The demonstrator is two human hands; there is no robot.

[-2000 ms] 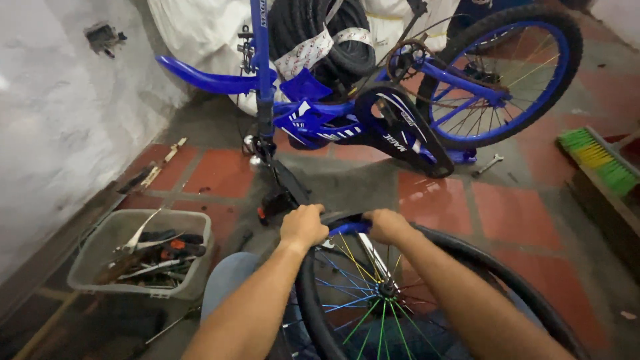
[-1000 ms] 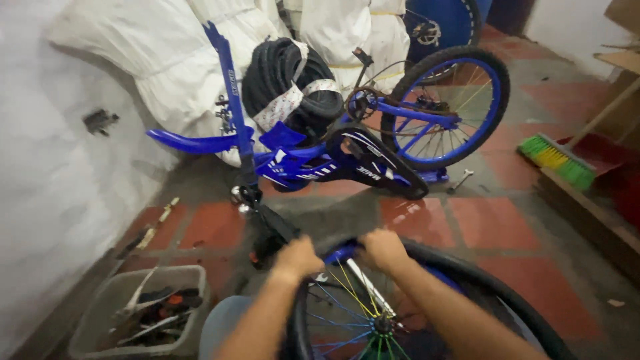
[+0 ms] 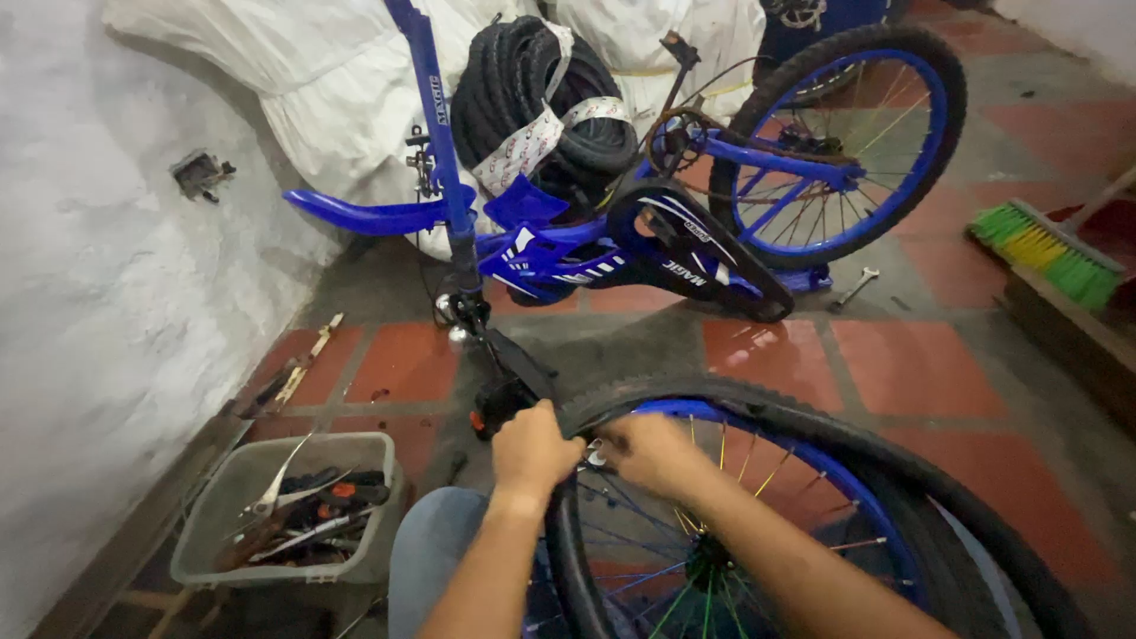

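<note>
A bicycle wheel with a blue rim and coloured spokes stands tilted in front of me. Its black rubber tire hangs partly off the rim on the right. At the upper left of the wheel, my left hand is closed around the tire. My right hand is at the rim just beside it, with fingers curled near a small shiny metal part; whether they grip it cannot be told. Behind the wheel, a blue bicycle frame lies on the floor with its rear wheel attached.
A clear plastic bin of pliers and other tools sits at the left. A wrench lies on the tiles near the frame. Beyond are a bundle of black tires and white sacks. A broom rests at the right by a wooden board.
My right hand has moved left along the wheel, closer to my left hand. The wheel appears turned, and the silvery part among its spokes now shows near my hands.
</note>
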